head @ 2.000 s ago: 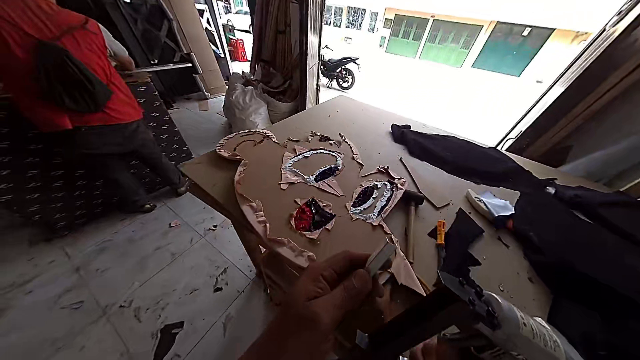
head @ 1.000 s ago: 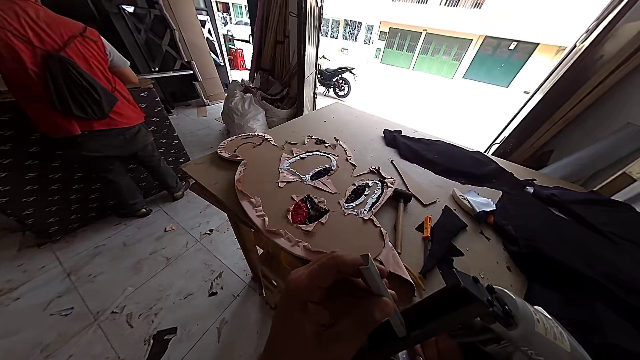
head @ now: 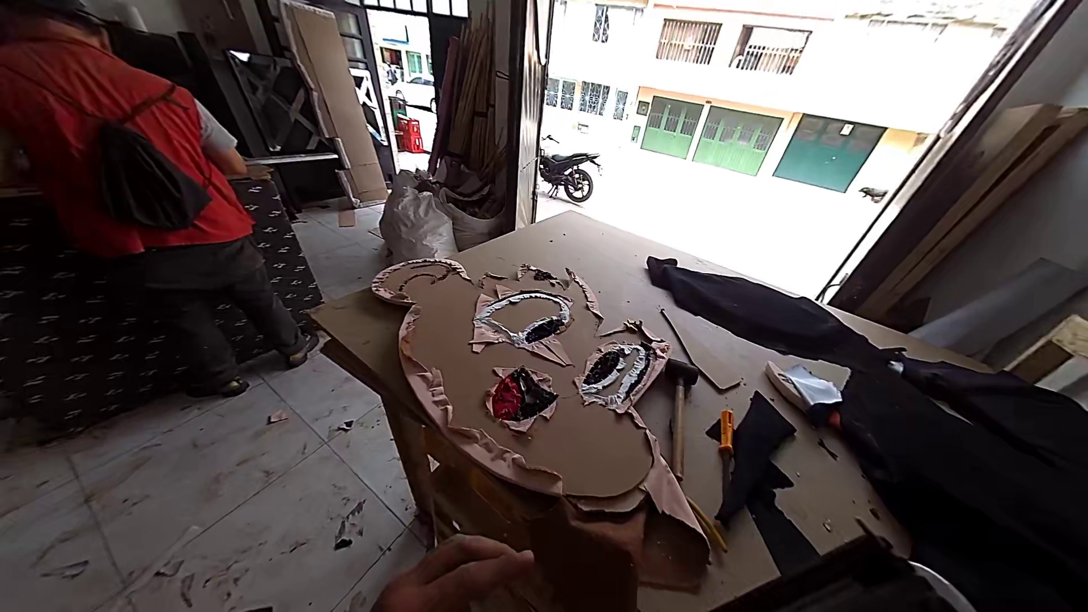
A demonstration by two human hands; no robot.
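A flat brown panel with a curved outline (head: 544,450) lies on the work table, pink fabric (head: 501,455) folded over its edge. Fabric-edged openings show white, black and red material. My left hand (head: 459,574) is low at the bottom edge, near the panel's lower left side, fingers partly curled; whether it holds anything is hidden. At the bottom right is part of a dark tool (head: 841,578), blurred and cut off; my right hand is out of sight. Right of the panel lie a hammer (head: 679,425), an orange-handled screwdriver (head: 726,442) and black fabric scraps (head: 756,442).
Black cloth (head: 977,476) covers the table's right side, beside a shoe-like item (head: 790,387). A person in a red vest (head: 127,144) stands at the left by a patterned black surface. White sacks (head: 416,225) stand beyond the table; scraps litter the tiled floor (head: 212,476).
My left hand has moved down and left; the thin strip in its fingers earlier no longer shows. The dark tool is lower and mostly out of view.
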